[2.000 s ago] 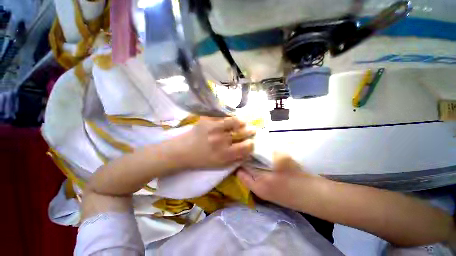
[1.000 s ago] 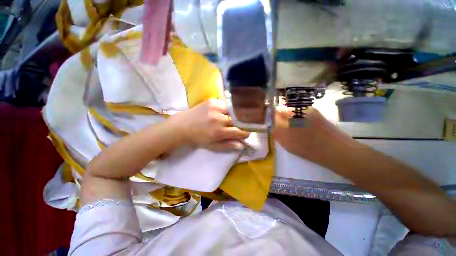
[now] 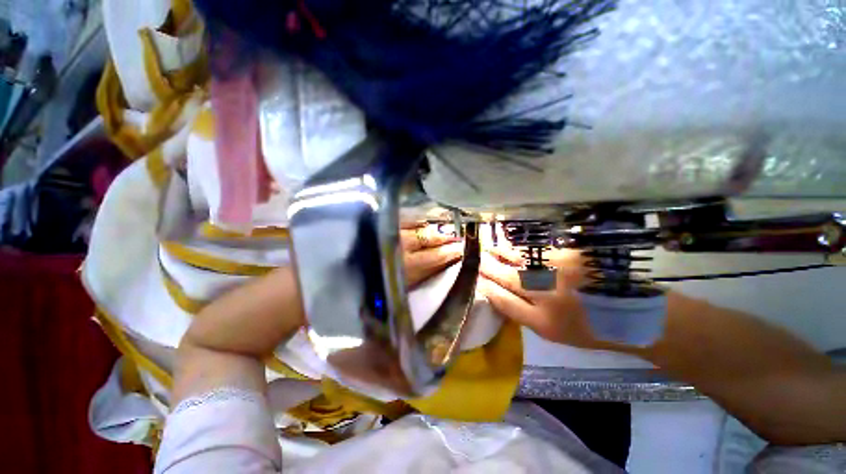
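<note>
White fabric [image 3: 125,227] with mustard-yellow strips spreads from the left to below the sewing machine head [image 3: 649,111]. A mustard-yellow fabric panel [image 3: 482,375] hangs over the table's front edge. My left hand [image 3: 429,255] lies on the fabric left of the lit needle area, partly hidden by the shiny chrome guard [image 3: 343,268]. My right hand [image 3: 533,301] lies on the fabric right of the needle area, fingers extended, partly hidden by the tension assembly [image 3: 617,268]. The needle tip and presser foot cannot be made out clearly.
A dark blue frayed bundle [image 3: 417,65] covers the top of the machine head. A pink cloth strip [image 3: 236,153] hangs at its left. A grey ruler-like strip [image 3: 603,382] edges the table. Dark red cloth [image 3: 42,361] is at the far left.
The view has shifted closer over the machine head, and the dark blue bundle has come into view. My right hand's fingers now show beside the needle area. The yellow panel still hangs at the front.
</note>
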